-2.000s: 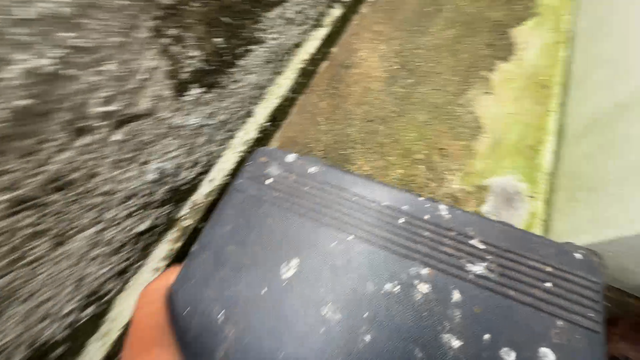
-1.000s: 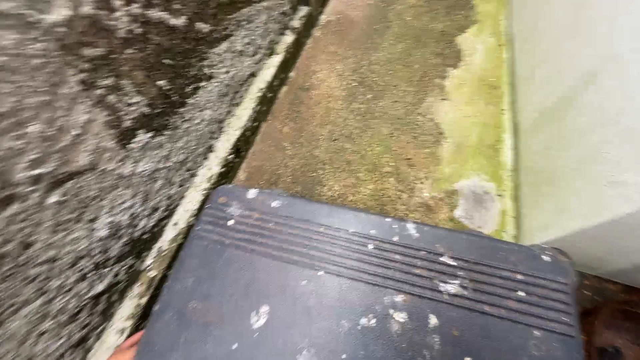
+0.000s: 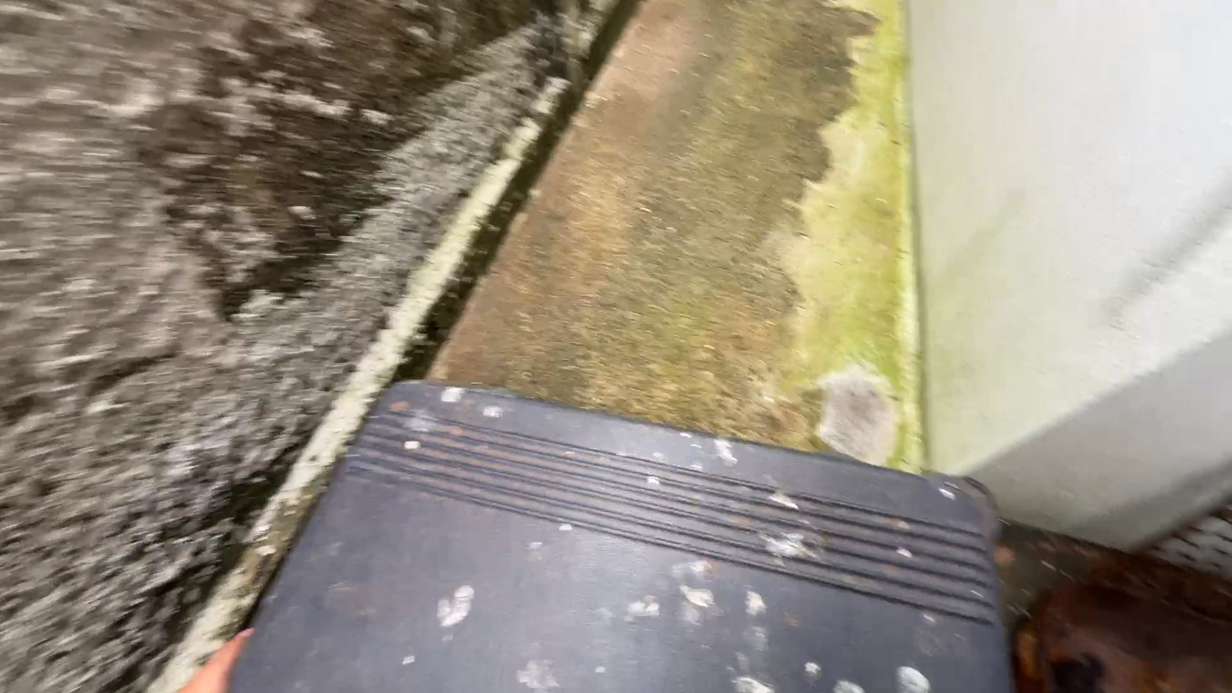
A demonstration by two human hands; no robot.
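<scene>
A dark grey plastic case (image 3: 597, 577) with ribbed lines along its far edge and whitish spots fills the lower middle of the view. At the case's lower left edge, a small part of my left hand (image 3: 219, 666) shows against its side; the rest is hidden by the case or lies out of frame. The fingers seem to grip that edge. My right hand cannot be seen.
A stained, mossy concrete strip (image 3: 654, 241) runs ahead, with a pale wall (image 3: 1059, 241) on its right. Left of a narrow raised edge (image 3: 423, 279) lies rough grey ground (image 3: 144, 385). A rusty brown object (image 3: 1136, 626) is at the lower right.
Less of my left hand shows at the case's left edge than two seconds ago. The rusty object at the lower right has come more into view.
</scene>
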